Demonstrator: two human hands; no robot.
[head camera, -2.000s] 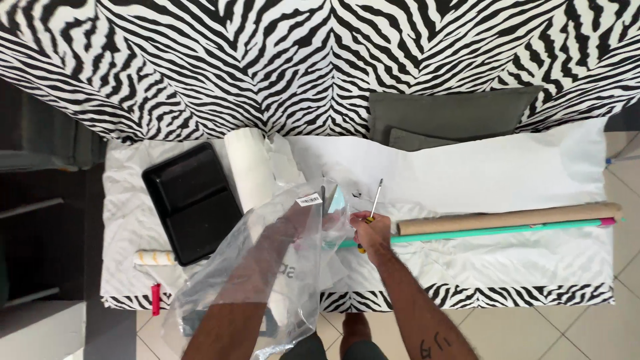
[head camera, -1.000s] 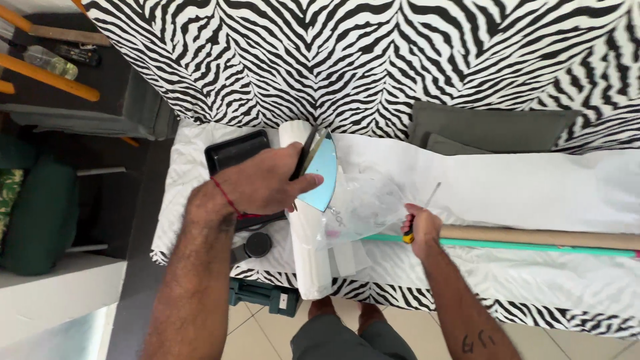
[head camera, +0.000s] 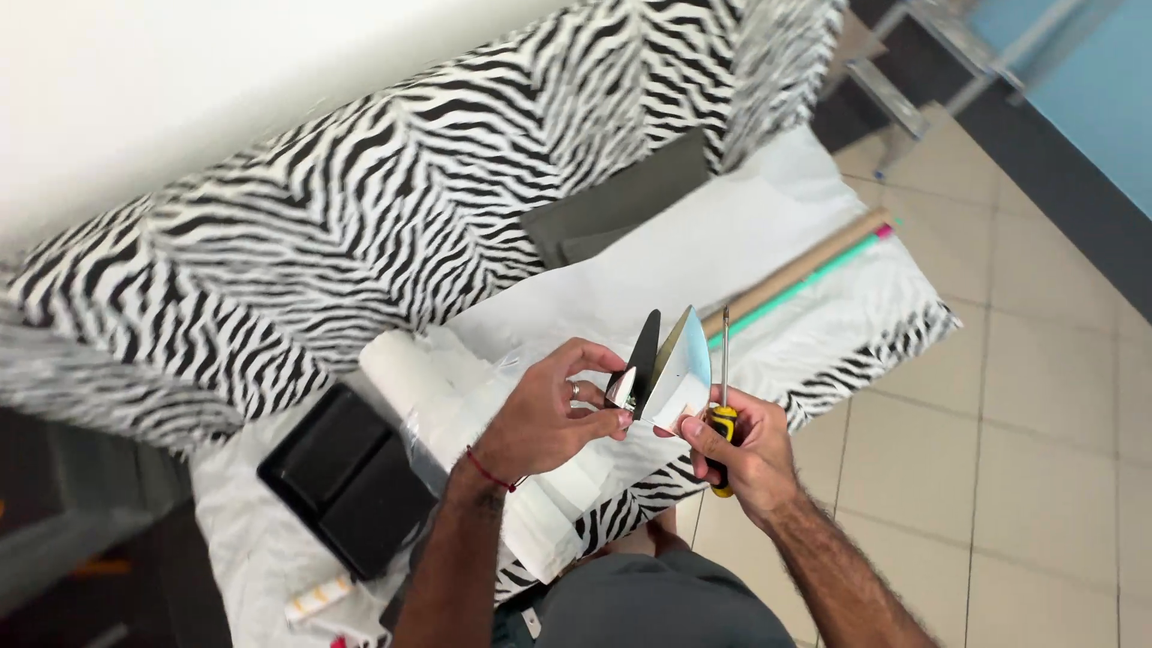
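My left hand (head camera: 562, 409) pinches a dark, narrow pointed piece (head camera: 643, 355) at its lower end, where a small white and red part shows. Beside it, a curved pale blue and white piece (head camera: 688, 360), tan on its inner side, is held at its lower edge by my right hand (head camera: 742, 454). That hand also grips a screwdriver (head camera: 723, 423) with a yellow and black handle, its shaft pointing up. Whether the dark and pale pieces join at the bottom, I cannot tell.
A white roll (head camera: 468, 441) lies beside a black paint tray (head camera: 346, 477) on the covered sofa. A brown tube (head camera: 801, 261) and a green tube (head camera: 792, 292) lie at right. A small paint roller sleeve (head camera: 319, 598) is near the tray; a metal ladder (head camera: 954, 54) stands upper right.
My hands have come together; the pale blue piece, earlier at my left hand, is now also held by my right. The clear bag is no longer between my hands. The view has turned.
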